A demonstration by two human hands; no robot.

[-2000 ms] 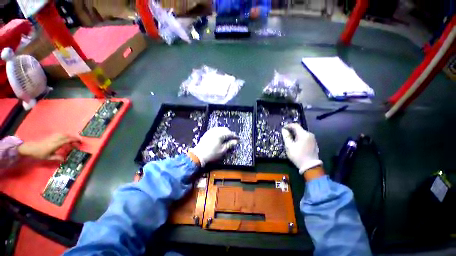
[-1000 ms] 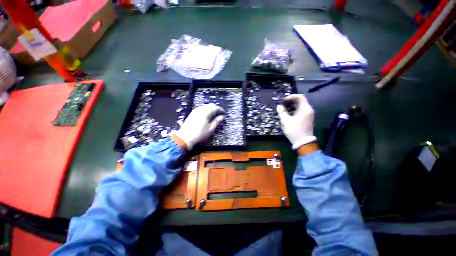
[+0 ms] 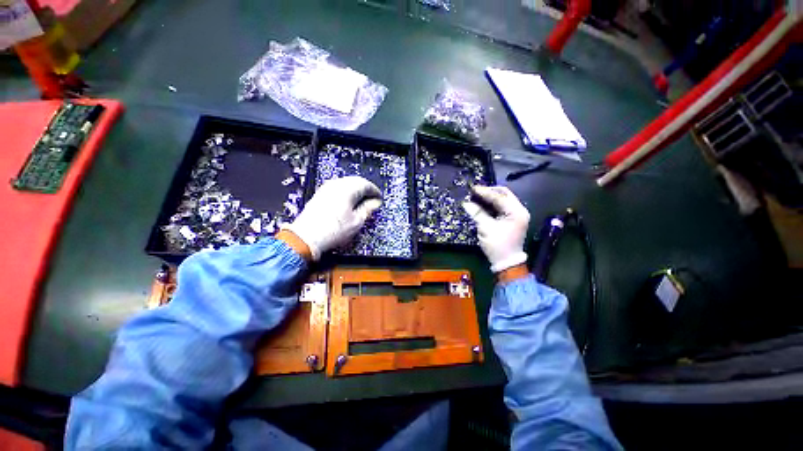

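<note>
Three black trays stand in a row behind the orange fixture (image 3: pixel 409 330). My white-gloved left hand (image 3: pixel 336 216) is over the left part of the middle tray of tiny silver screws (image 3: pixel 398 189), fingertips bent together. My white-gloved right hand (image 3: pixel 499 225) is over the right edge of the right tray of silver hardware (image 3: pixel 445 189), thumb and finger curled close together. Whether either hand holds a small piece cannot be seen. The left tray holds larger silver flat pieces (image 3: pixel 207 211). My left sleeve covers part of the fixture's left plate.
A green circuit board (image 3: pixel 60 148) lies on the red pad (image 3: pixel 44 229) at left. Plastic bags (image 3: pixel 326 88) (image 3: pixel 455 112) and a clipboard (image 3: pixel 534 107) lie behind the trays. A pen (image 3: pixel 528 170), electric screwdriver (image 3: pixel 550 247) and black box (image 3: pixel 667 293) are at right.
The view has shifted, so the bench things sit further left in the picture. Both hands remain over the trays. The other person's hand and a second board, seen earlier at left, are out of view.
</note>
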